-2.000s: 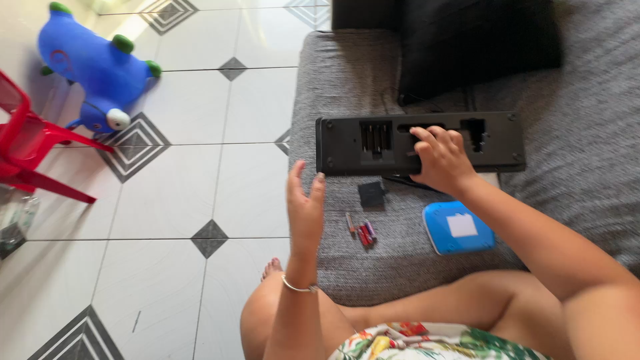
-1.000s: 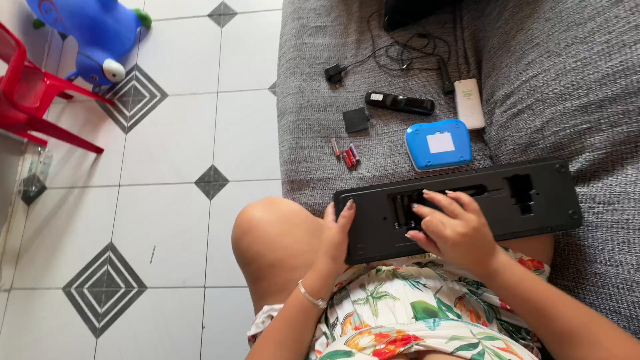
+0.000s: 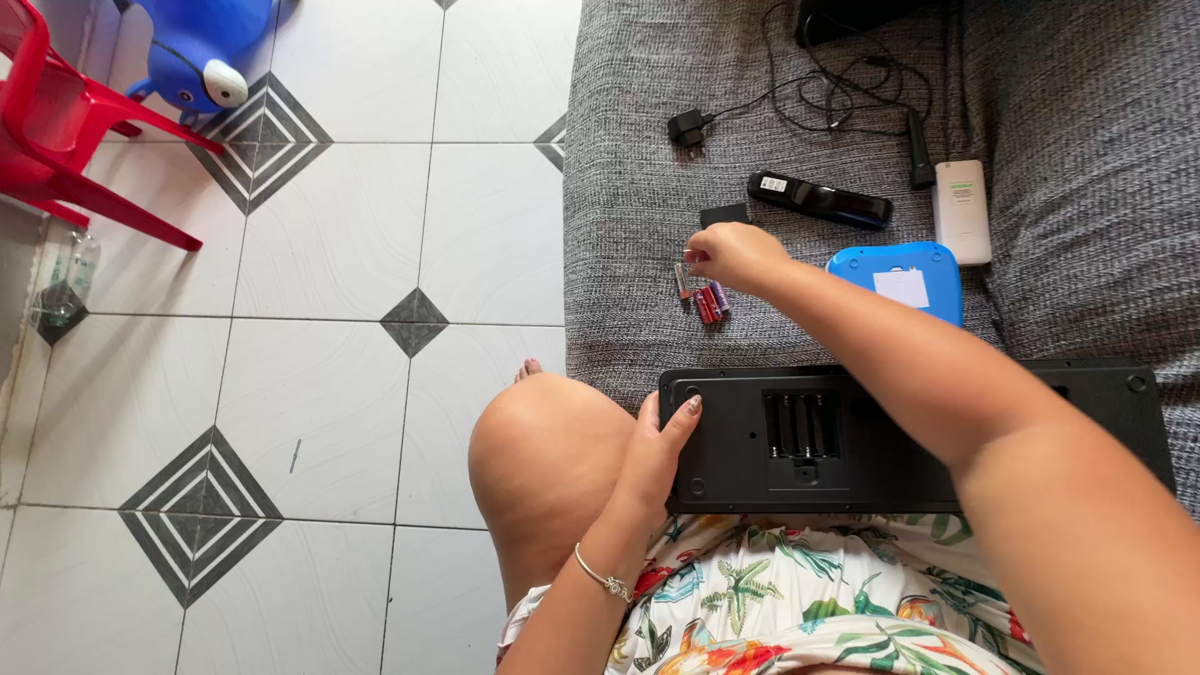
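A long black plastic device (image 3: pixel 891 412) lies underside up across my lap, its battery compartment (image 3: pixel 803 427) uncovered with metal contacts showing. My left hand (image 3: pixel 661 450) grips its left end, thumb on top. Over the grey woven couch cover, my right hand (image 3: pixel 736 255) is at several small batteries (image 3: pixel 711 302), red and purple ones together and one lighter battery (image 3: pixel 682 281) beside them. Its fingertips are close together near the lighter battery; whether they hold anything cannot be told. A dark square piece (image 3: pixel 725 215) lies just behind that hand, partly hidden. My right forearm covers part of the device.
On the couch lie a blue plastic case (image 3: pixel 900 267), a black handheld device (image 3: pixel 820 200), a white power bank or similar item (image 3: pixel 963 214) and a black adapter (image 3: pixel 690 129) with tangled cable. A red chair (image 3: pixel 84 122) and blue toy (image 3: pixel 187 66) stand on the tiled floor.
My right hand has left the black device and moved out to the batteries. The device came from the couch onto my lap; my left hand still holds its left end.
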